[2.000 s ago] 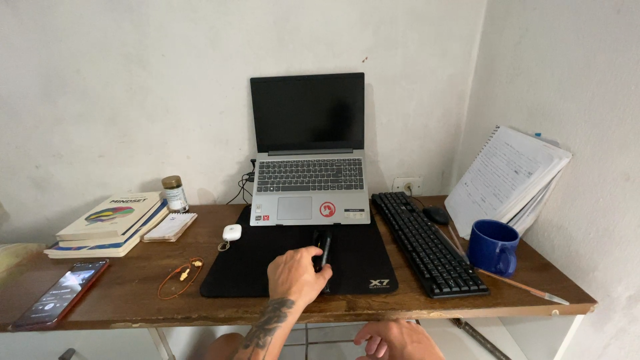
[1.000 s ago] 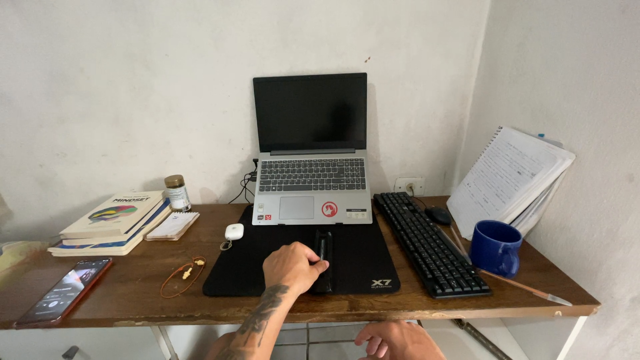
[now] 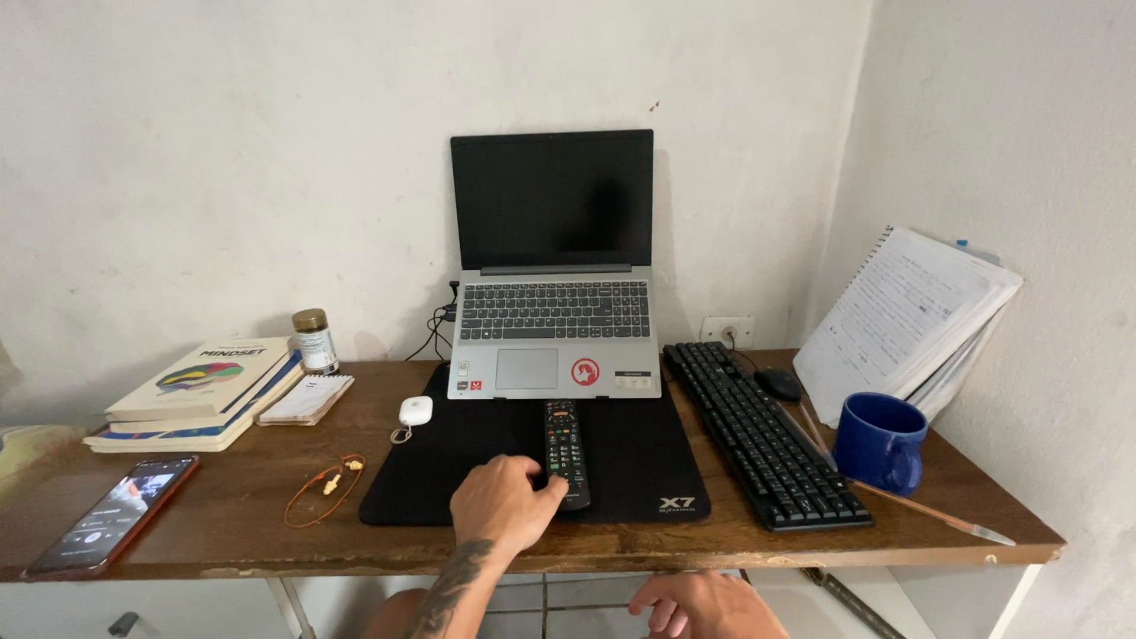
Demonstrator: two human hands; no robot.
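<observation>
A black remote control [image 3: 566,448] with many buttons lies face up on the black mouse pad [image 3: 426,488], in front of the silver laptop [image 3: 552,328]. My left hand [image 3: 504,501], on the tattooed forearm, is at the remote's lower left edge; its thumb touches the remote near the bottom, and the other fingers are curled and partly hidden. Whether it grips the remote cannot be told. Below the desk's front edge, my right hand [image 3: 697,603] hangs with loosely bent fingers and nothing visible in it.
A black keyboard [image 3: 768,435], a mouse [image 3: 778,384], a blue mug [image 3: 880,441], a pen [image 3: 932,512] and a leaning spiral notebook [image 3: 905,311] are on the right. Leftward lie a white earbud case [image 3: 415,410], corded earplugs [image 3: 331,485], a phone [image 3: 115,515], books [image 3: 200,382], a notepad [image 3: 304,398] and a jar [image 3: 315,340].
The remote, dark and largely featureless in the earlier frames, now shows its buttons. My left hand has moved a little toward the desk's front edge. My right hand stays below the desk edge.
</observation>
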